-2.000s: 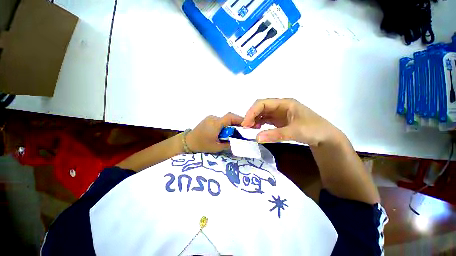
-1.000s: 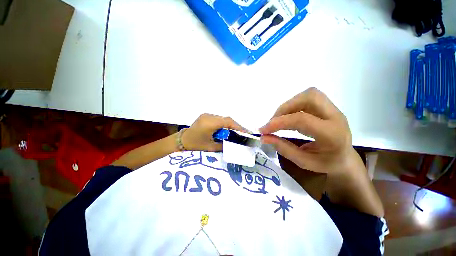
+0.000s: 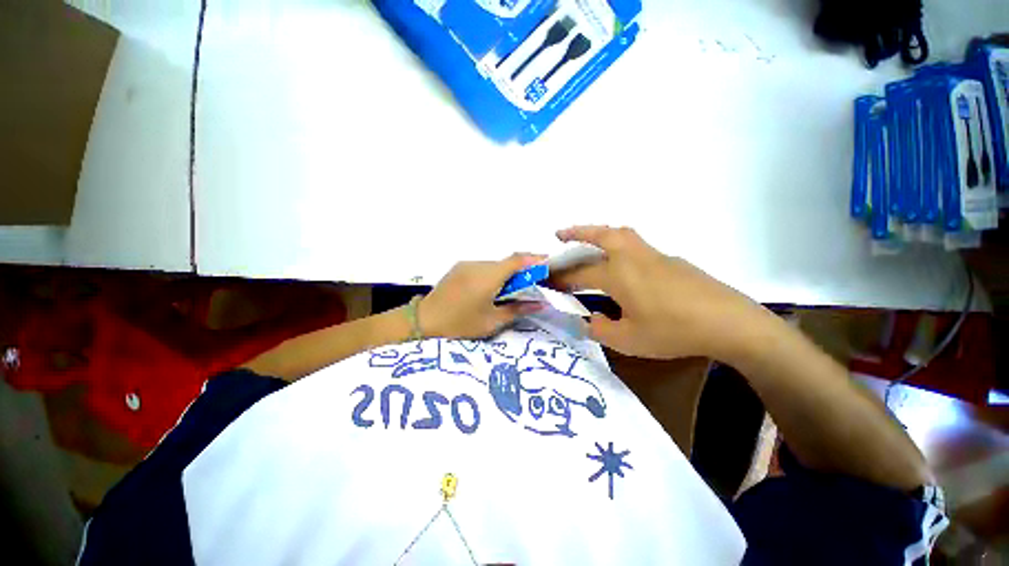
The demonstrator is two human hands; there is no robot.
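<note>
My left hand holds a small blue-and-white retail box in front of my chest, near the table's front edge. The box's blue part shows at the fingertips; the hand hides much of the rest. My right hand is at the box's right end, with fingers above and thumb below a whitish flap or sleeve. Whether this is card or plastic is unclear. A greyish, translucent-looking piece hangs below the box. The box's contents cannot be seen.
Flat blue-and-white cartons overlap at the table's far middle. Upright blue-and-white boxes stand in a row at the right. A black cable pile lies at the far right. A brown cardboard carton is at the far left. Red items are below the table.
The box has tilted, and the dark opening seen earlier no longer shows. My right hand has moved back close against the box end, its fingers spread around it. The view has shifted slightly.
</note>
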